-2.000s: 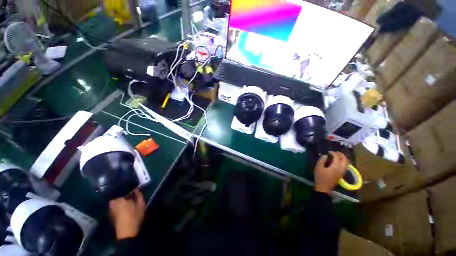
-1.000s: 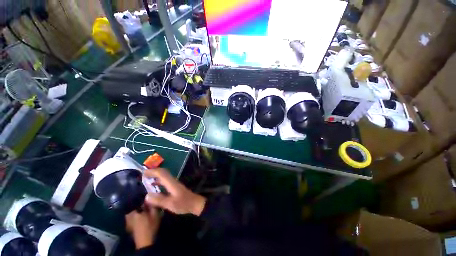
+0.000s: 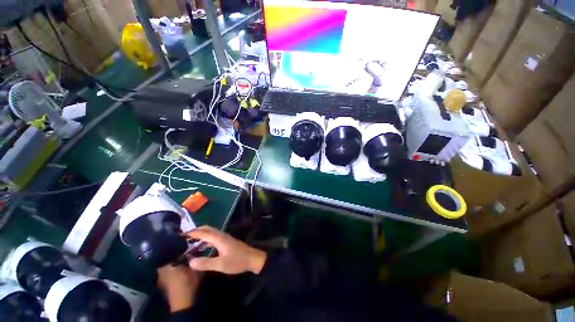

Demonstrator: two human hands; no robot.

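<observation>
A PTZ dome camera [image 3: 153, 233] with a white hood and a glossy black ball stands on the green bench at lower left. My right hand [image 3: 224, 251] is at its right side, with thumb and fingertips close together by the camera's lower edge. Whether the fingertips pinch something small is not clear. My left hand [image 3: 178, 286] is just below the camera, its fingers partly hidden behind the ball and my right hand. An orange block [image 3: 195, 201] lies behind the camera. White test cables [image 3: 189, 165] lie tangled further back.
Three dome cameras [image 3: 342, 144] stand below the keyboard [image 3: 328, 105] and monitor [image 3: 353, 50]. More dome cameras [image 3: 88, 302] are at lower left, beside a long white box [image 3: 94, 210]. A yellow tape roll [image 3: 446, 201] lies at the right bench edge. Cartons [image 3: 517, 220] stand at right.
My right hand has come from the tape roll and mouse area to the dome camera at left. Over the last second it has moved slightly down along the camera's side. My left hand stays below the camera.
</observation>
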